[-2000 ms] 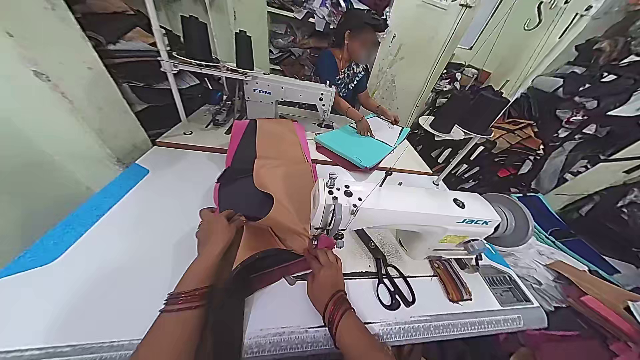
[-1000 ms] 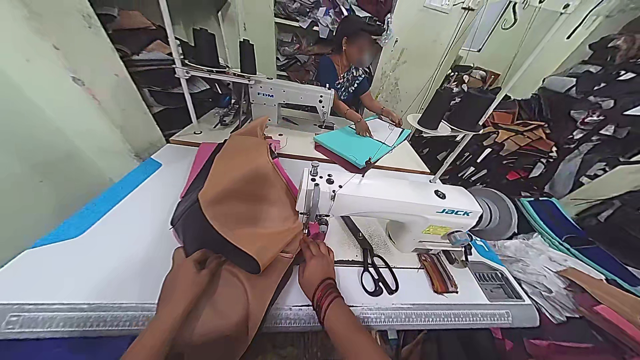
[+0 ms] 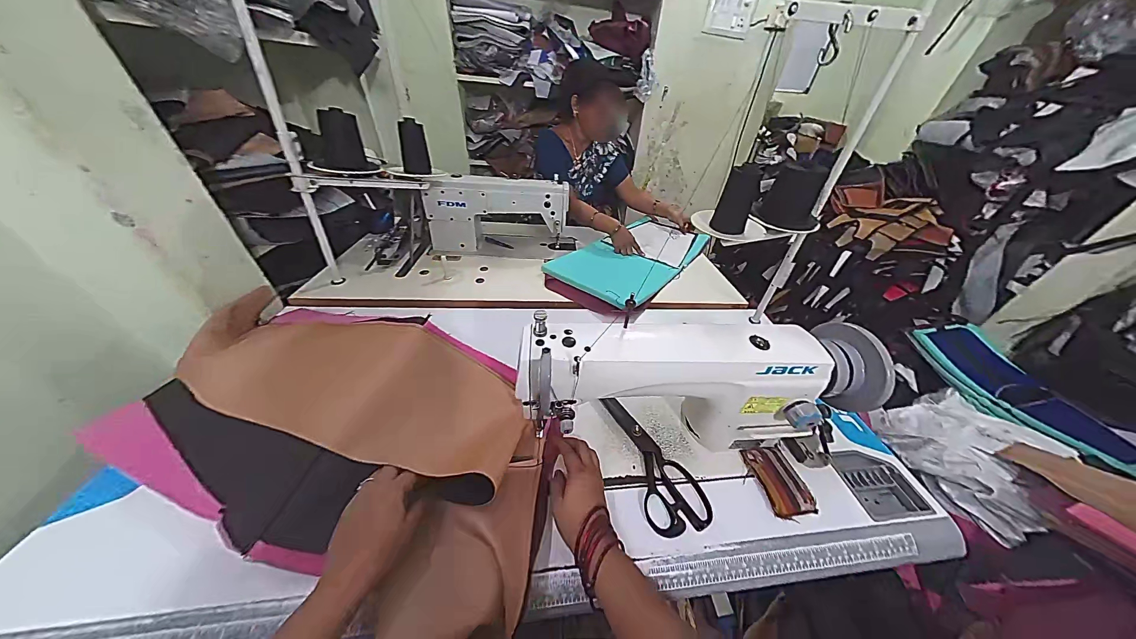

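A tan, leather-like piece (image 3: 355, 382) with black panels (image 3: 275, 479) and pink edging (image 3: 160, 453) lies spread left of a white Jack sewing machine (image 3: 674, 364), one edge at its needle area. My left hand (image 3: 382, 515) grips a folded edge of the tan and black material in the lower middle. My right hand (image 3: 577, 484) presses fingers on a dark strip with pink beside the presser foot; whether it grips the strip is unclear. Large black-handled scissors (image 3: 661, 479) lie right of my right hand, near a small striped bundle (image 3: 778, 479).
Across from me a person (image 3: 590, 160) sits with hands on turquoise sheets (image 3: 603, 271) beside a second sewing machine (image 3: 488, 209). Thread cones (image 3: 735, 204) stand on a rack behind my machine. White crumpled material (image 3: 958, 444) lies at the right. A measuring scale (image 3: 781, 564) runs along the table's front edge.
The tan and black piece has spread out further to the left, showing more of its black panel and pink edge. My right hand stays by the needle area.
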